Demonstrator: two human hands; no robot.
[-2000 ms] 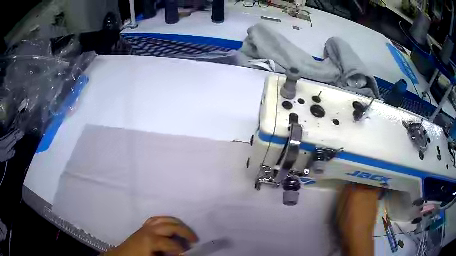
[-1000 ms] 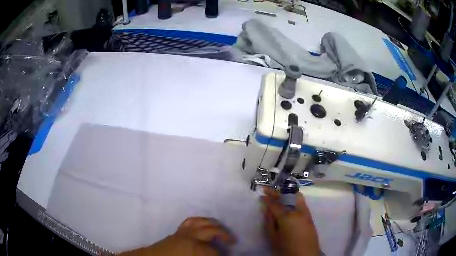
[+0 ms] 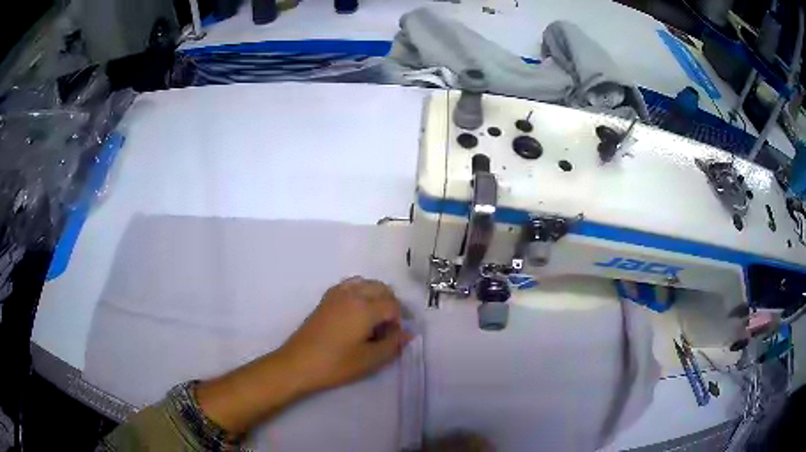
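Observation:
A large thin pale lilac-white fabric panel (image 3: pixel 177 291) lies on the white table and under the head of the lockstitch sewing machine (image 3: pixel 566 194). A narrow folded strip (image 3: pixel 412 388) runs toward me on it, left of and nearer than the presser foot (image 3: pixel 439 287). My left hand (image 3: pixel 358 327) rests on the panel with thumb and fingertips pinching the strip's upper end. My right hand (image 3: pixel 460 441) is blurred and mostly cut off by the bottom edge, near the strip's lower end; its grip is hidden.
Blue-handled scissors (image 3: pixel 650 296) lie under the machine arm. A slim blue and metal tool (image 3: pixel 692 371) lies right of them. A crumpled clear plastic bag (image 3: pixel 53 168) is at the left. Grey cloth (image 3: pixel 486 57) lies on the table behind.
My left hand has moved up and is now at the strip's upper end. My right hand has moved from near the presser foot down to the bottom edge. The narrow strip now shows.

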